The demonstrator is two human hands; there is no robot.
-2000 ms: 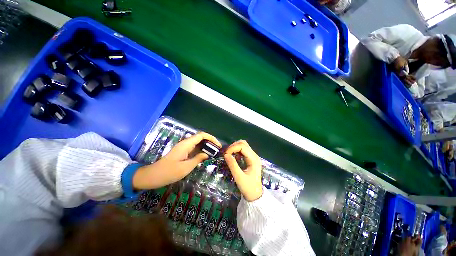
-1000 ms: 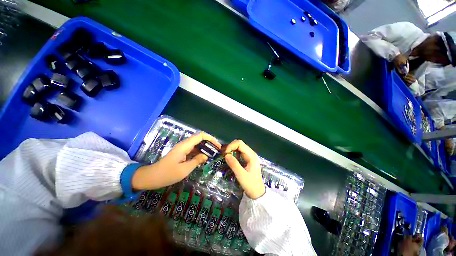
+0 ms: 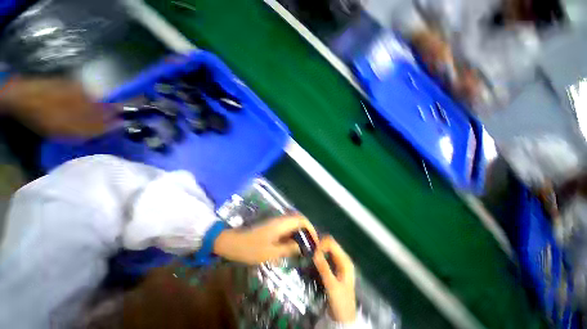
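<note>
The picture is blurred. My left hand [image 3: 260,241], with a blue band at the wrist, holds a glossy black housing [image 3: 304,242] between thumb and fingers. My right hand [image 3: 336,273] is close beside it, its thumb and index fingertips together at the housing's right end. Whether a small part sits between those fingertips cannot be made out. Clear blister trays [image 3: 283,289] with green boards lie beneath both hands.
A blue bin [image 3: 241,151] with several black housings [image 3: 209,119] lies at left; another person's hand [image 3: 58,106] is at its left edge. The green conveyor belt [image 3: 335,151] carries small black units [image 3: 356,133]. Blue bins [image 3: 412,106] and coated people are across it.
The view has turned and blurred, so the scene sits lower and further right. Another person's hand has appeared by the left bin. My left hand still holds the black housing.
</note>
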